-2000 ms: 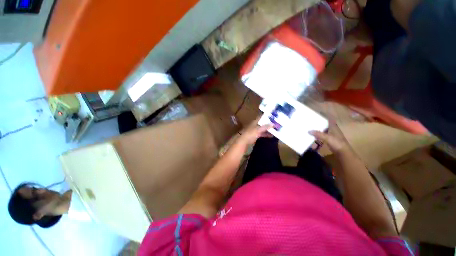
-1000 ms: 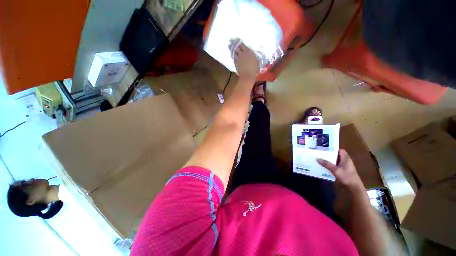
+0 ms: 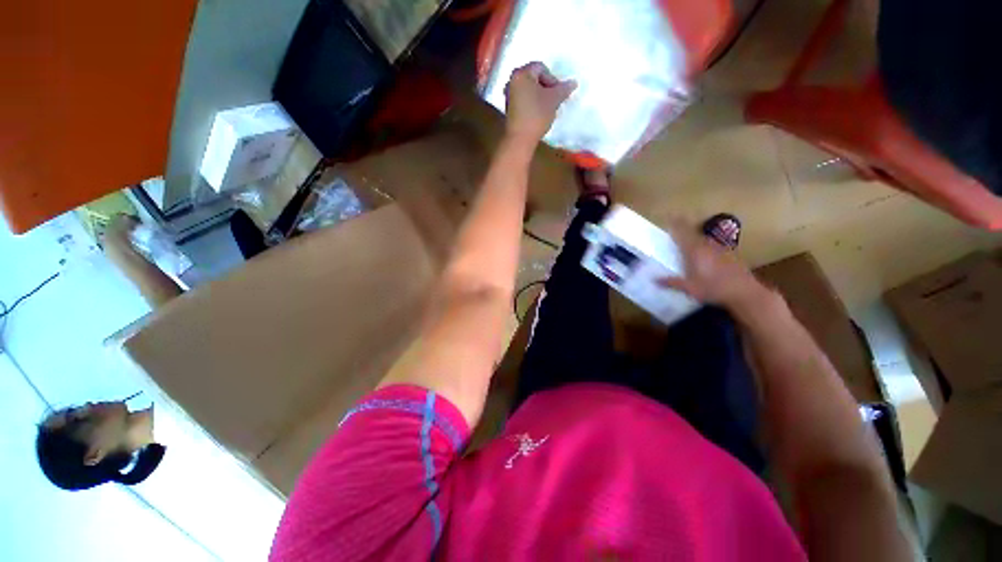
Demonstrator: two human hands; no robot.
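My left hand is at the left edge of the silvery-white stack of shrink bags, its fingertips pinched together on the film. The stack lies on the red stool. My right hand holds a white retail box by its right side, above my lap. The box is tilted and slightly blurred, with a dark product picture near its left end.
A large open carton stands at my left, beside the orange machine housing. A white box lies near a black pad. A person is at far left. Another red stool and brown cartons are at right.
My left hand has left the box and reached up to the bag stack, now pinching at its left edge. My right hand has kept the box, lowered it, then raised and tilted it.
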